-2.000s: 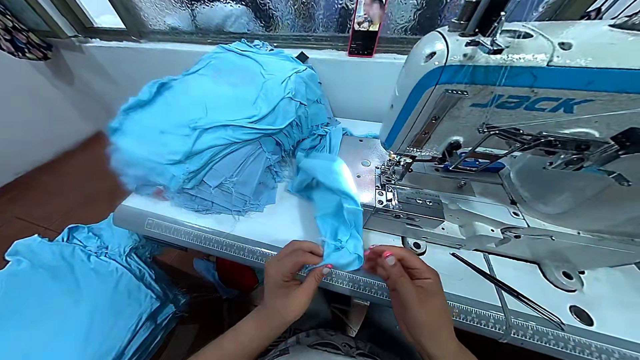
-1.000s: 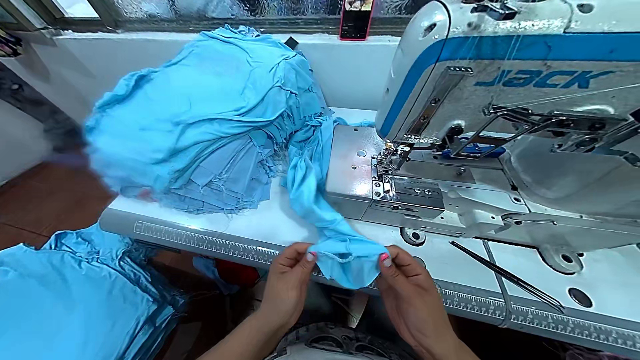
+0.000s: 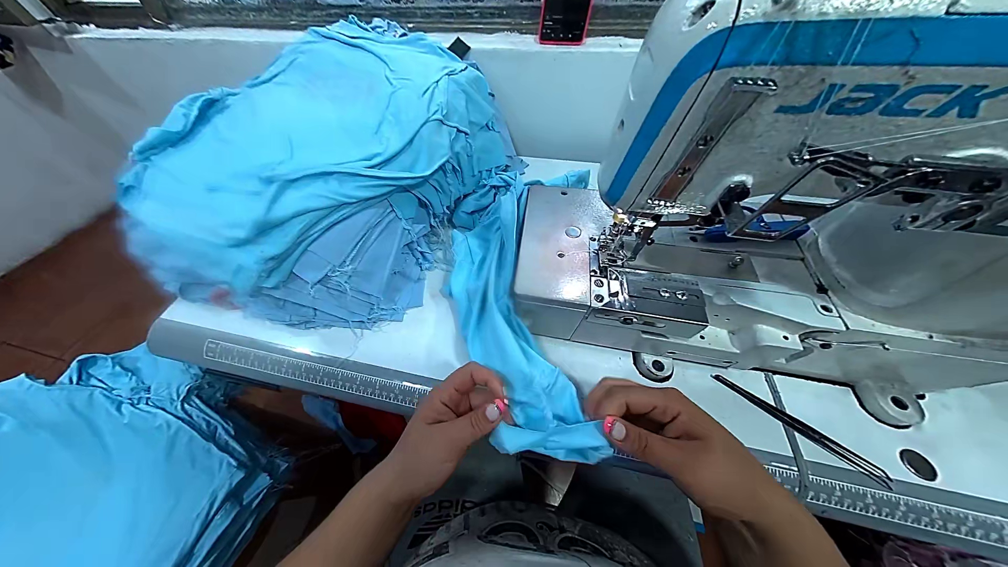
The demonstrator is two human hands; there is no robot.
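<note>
A light blue fabric strip runs from the cloth pile down to the table's front edge, left of the presser foot of a Jack sewing machine. My left hand pinches the left side of its folded end between thumb and fingers. At the right side of that end, my right hand pinches the fabric the same way. Both hands are over the ruler-marked table edge. The fabric lies apart from the needle area.
A high pile of blue cloth pieces covers the table's left part. More blue cloth hangs lower left. Black tweezers lie right of my right hand. A phone stands against the window ledge.
Two seconds ago the strip's end hung narrower, with my right fingers at its edge. One second ago both hands held it spread wider; now it is folded between them.
</note>
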